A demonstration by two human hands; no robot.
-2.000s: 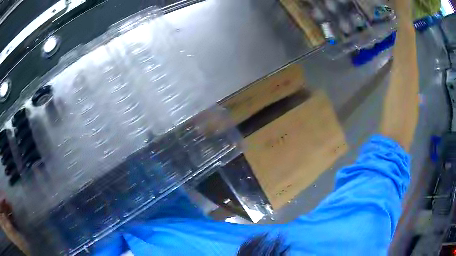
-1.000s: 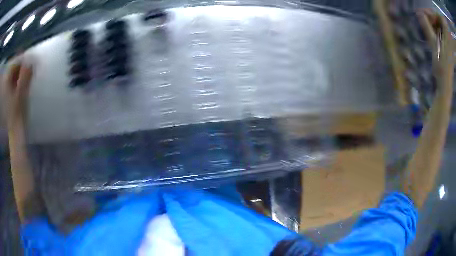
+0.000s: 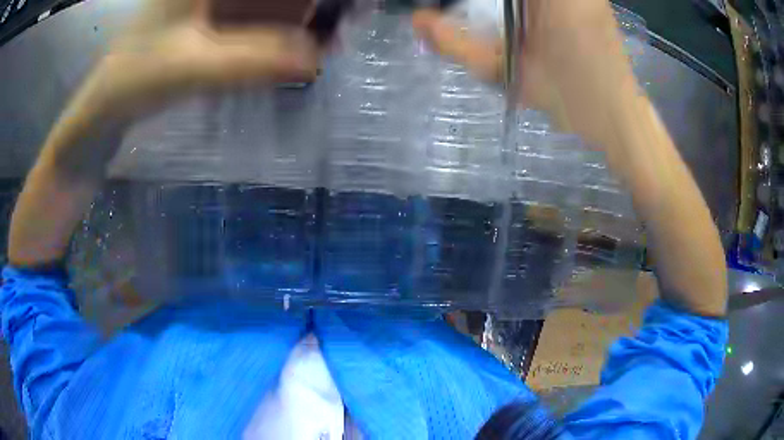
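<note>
The clear blister tray [image 3: 370, 155] lies across the bench and overhangs its near edge, with shiny ribbed pockets. My left hand [image 3: 249, 56] is blurred over the tray's far part, at the top edge; a black thing [image 3: 327, 19] shows by its fingertips, its kind and whether it is gripped unclear. My right hand [image 3: 533, 60] is at the top, right of centre, cut off by the picture edge. Thin silver tweezers [image 3: 513, 77] seem to lie along its palm, pointing back toward me. Another dark patch shows above its fingertips, too blurred to name.
A cardboard sheet [image 3: 572, 344] with handwritten marks is low at right, beyond the tray's near edge. A silvery strip lies beside it. A brown board edge [image 3: 746, 129], clear plastic items and a blue item [image 3: 750, 258] stand at the far right. Grey bench shows at left.
Both hands have come inward from the far left and right sides to the top middle over the tray. The view has shifted, and the black unit columns no longer show clearly.
</note>
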